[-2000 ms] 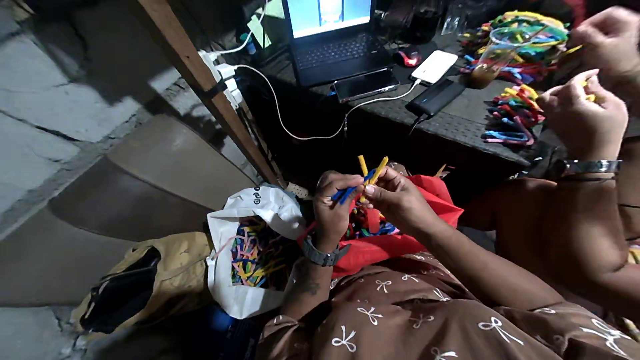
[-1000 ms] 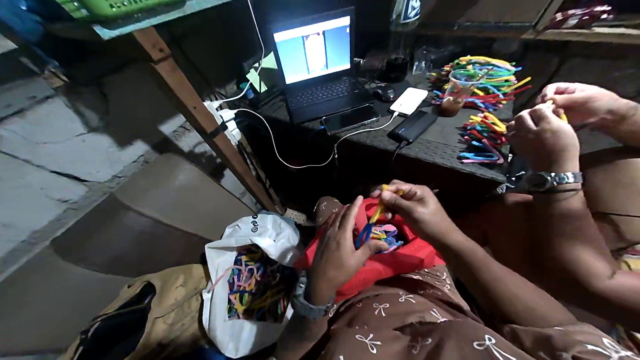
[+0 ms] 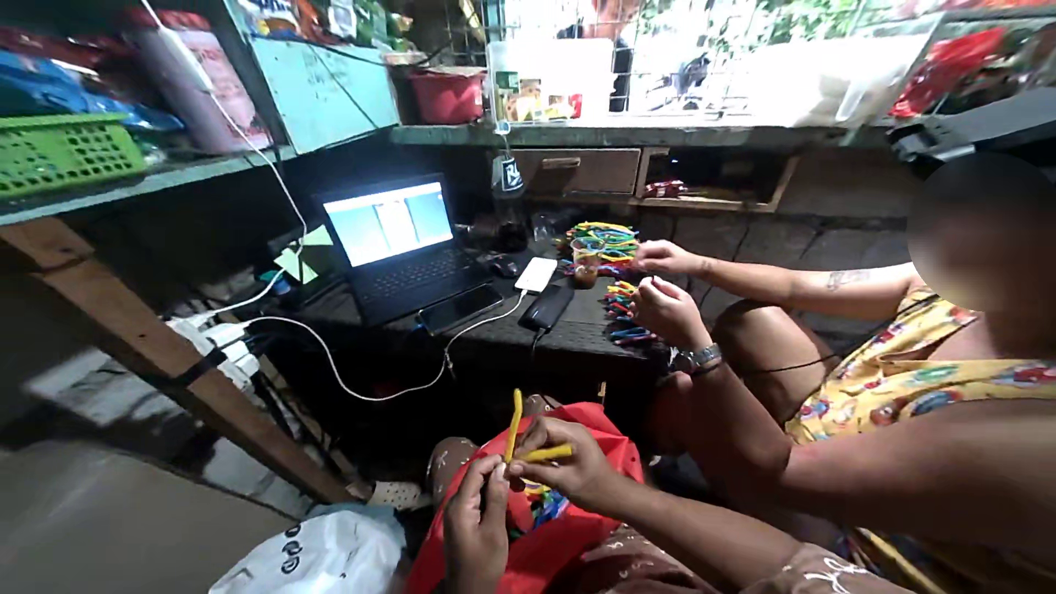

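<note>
In the lower middle of the head view, my left hand (image 3: 480,511) pinches the lower end of a thin yellow strip (image 3: 516,412) that stands upright. My right hand (image 3: 565,462) touches it at the fingertips and holds a yellow piece (image 3: 547,454) that points right; whether both are one folded strip I cannot tell. Beneath the hands a red bag (image 3: 606,429) lies across my lap, with blue, green and other coloured pieces (image 3: 549,505) inside. Part of its inside is hidden by my hands.
A white plastic bag (image 3: 318,553) is at lower left. On the dark table (image 3: 590,326) are a laptop (image 3: 404,247), phone (image 3: 460,309), power bank (image 3: 548,308), cup (image 3: 586,262) and coloured bundles (image 3: 624,305). A co-worker's hands (image 3: 670,309) are right; a white cable (image 3: 363,398) hangs before the table.
My hands have come together above the red bag, with the yellow strip now upright; a second ago my right hand was lifting a yellow piece there. The view has tilted up.
</note>
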